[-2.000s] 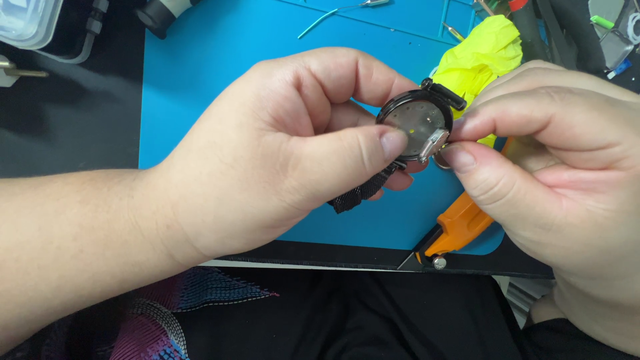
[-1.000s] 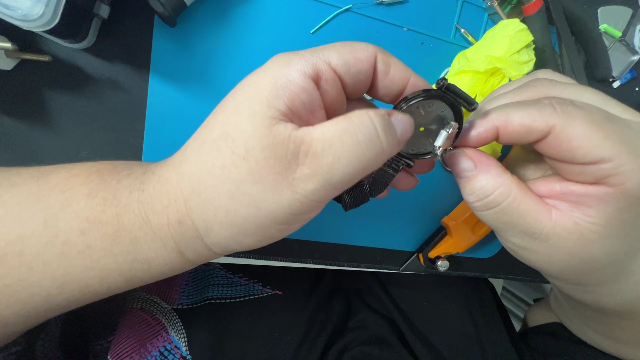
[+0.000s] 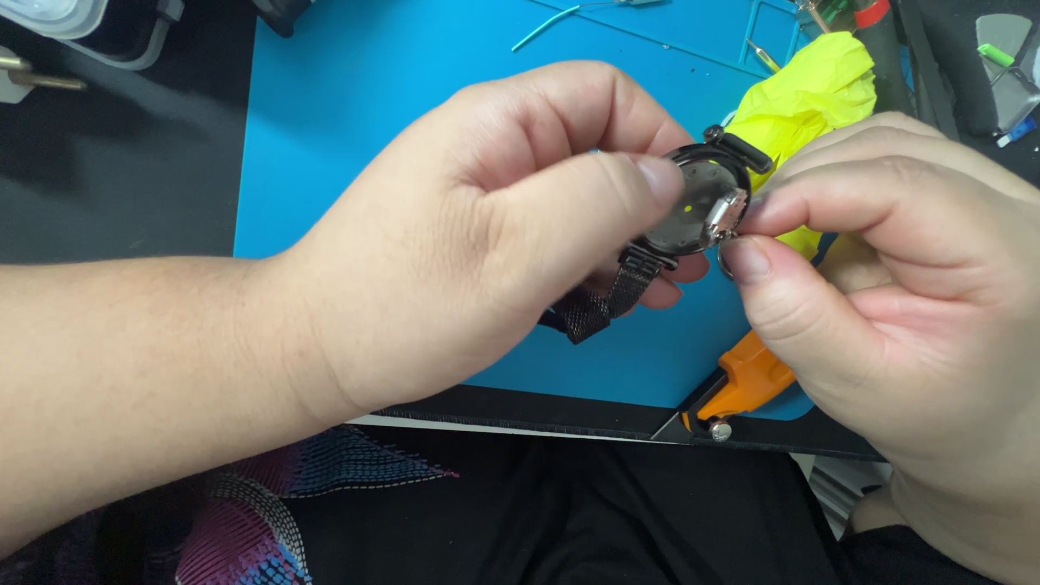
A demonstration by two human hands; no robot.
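Note:
A black wristwatch (image 3: 691, 213) with its face opening toward me is gripped by my left hand (image 3: 520, 211), whose thumb presses on the left rim. Inside the case, near its lower right edge, sits a small silvery metal watch part (image 3: 725, 213). From the case a dark mesh strap (image 3: 605, 302) hangs down under my left hand. My right hand (image 3: 861, 244) pinches at the case's right edge between thumb and forefinger, where a small dark ring (image 3: 725, 262) shows in part. What exactly its fingertips hold is hidden.
A blue work mat (image 3: 366, 130) lies under both hands. Below my right hand is an orange utility knife (image 3: 743, 382), blade tip at the mat's near edge. Behind are a crumpled yellow cloth or glove (image 3: 804, 89) and a teal-tipped wire (image 3: 546, 28). A clear-lidded container (image 3: 73, 20) stands back left.
The watch has tilted slightly in my left hand since two seconds ago. Both hands otherwise keep nearly the same hold.

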